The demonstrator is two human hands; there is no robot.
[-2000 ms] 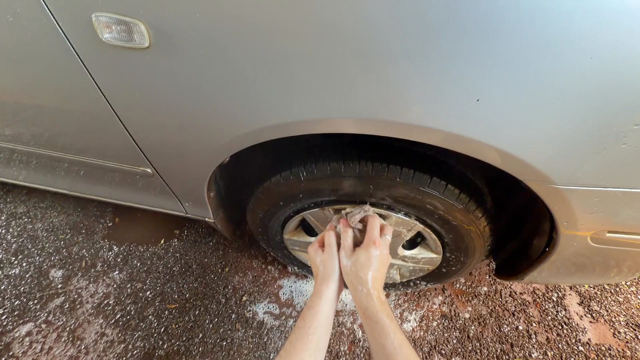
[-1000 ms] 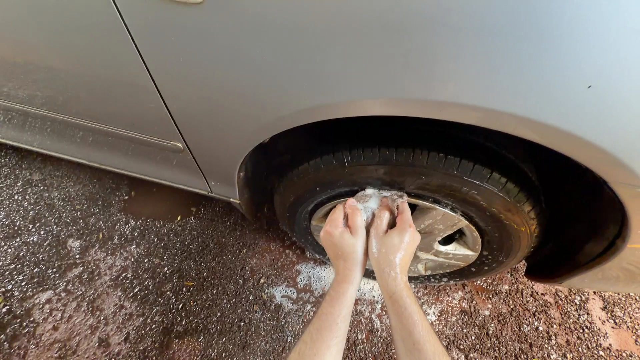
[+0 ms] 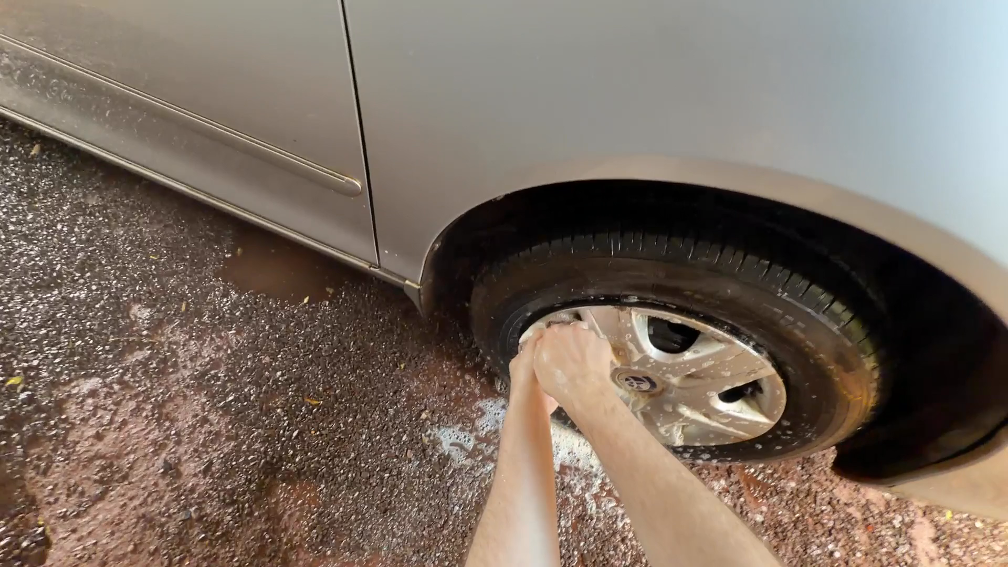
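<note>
A silver wheel cover (image 3: pixel 709 378) with soapy drops and a round centre emblem sits in a wet black tyre (image 3: pixel 669 272). My right hand (image 3: pixel 573 361) is curled at the upper left of the wheel cover, beside the emblem. Pressed close behind and to its left is my left hand (image 3: pixel 529 370), partly hidden by the right. A small bit of greyish, wet material shows just above the fingers at the rim; whether it is cloth or foam, and which hand grips it, is hard to see.
Silver car bodywork (image 3: pixel 630 87) arches over the tyre, with a door (image 3: pixel 236 87) and its trim strip at the left. Soap suds (image 3: pixel 465 441) lie on wet, reddish-brown gravelly ground (image 3: pixel 236 409). A shallow puddle (image 3: pixel 276 268) is below the door's edge.
Both hands have moved from the top of the wheel cover to its left side, uncovering the centre emblem. The foamy wad seen between the fingers earlier is now mostly hidden. The view has shifted.
</note>
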